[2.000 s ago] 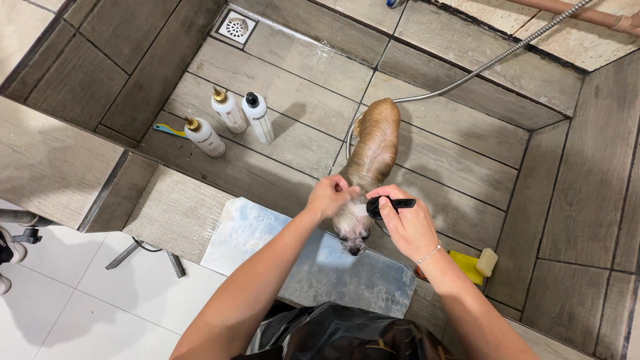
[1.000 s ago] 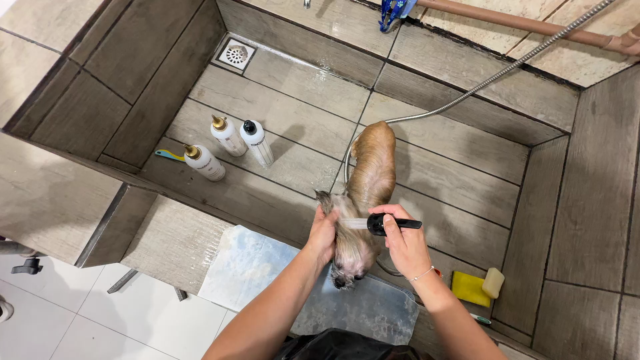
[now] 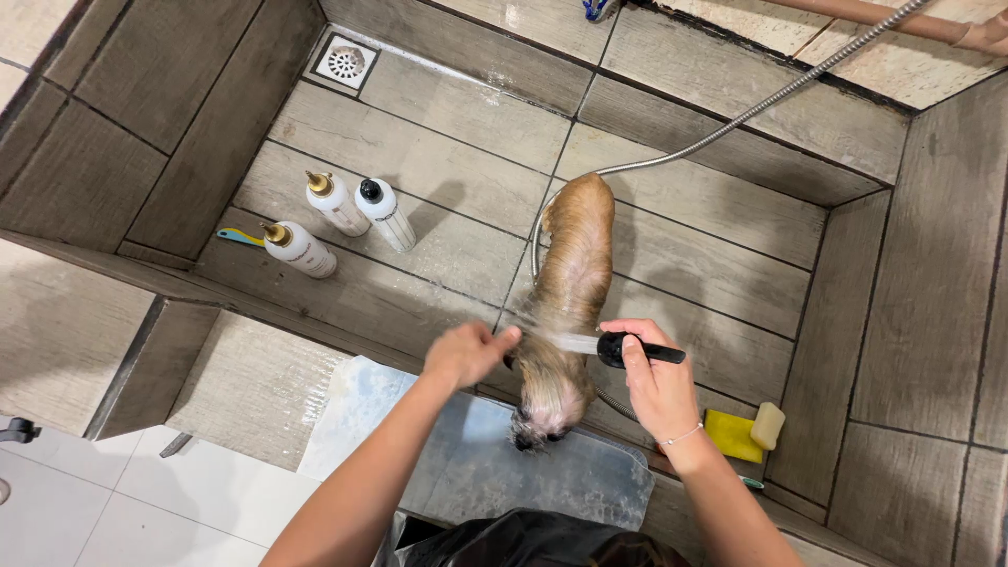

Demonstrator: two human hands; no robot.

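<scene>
A wet tan dog [image 3: 579,252] stands in the tiled basin, its head over a translucent mat [image 3: 535,472] on the near ledge. My right hand [image 3: 657,378], on the right of the dog's neck, is shut on a black shower head [image 3: 630,349]; water sprays from it leftward onto the neck. My left hand [image 3: 470,354] is at the left side of the dog's head, slightly blurred, thumb toward the fur. Whether its fingers hold the ear or fur cannot be told. A metal shower hose [image 3: 756,116] runs from the upper right and passes behind the dog.
Three pump or capped bottles, one with a black cap [image 3: 386,214], stand left in the basin beside a blue and yellow brush handle [image 3: 240,236]. A floor drain [image 3: 345,63] lies at the far left corner. A yellow cloth [image 3: 732,435] and a pale sponge [image 3: 767,426] lie at right.
My left hand has moved from the dog's ear, which it held up a second ago, slightly away to the left. The shower head remains in my right hand, with the spray still on the neck.
</scene>
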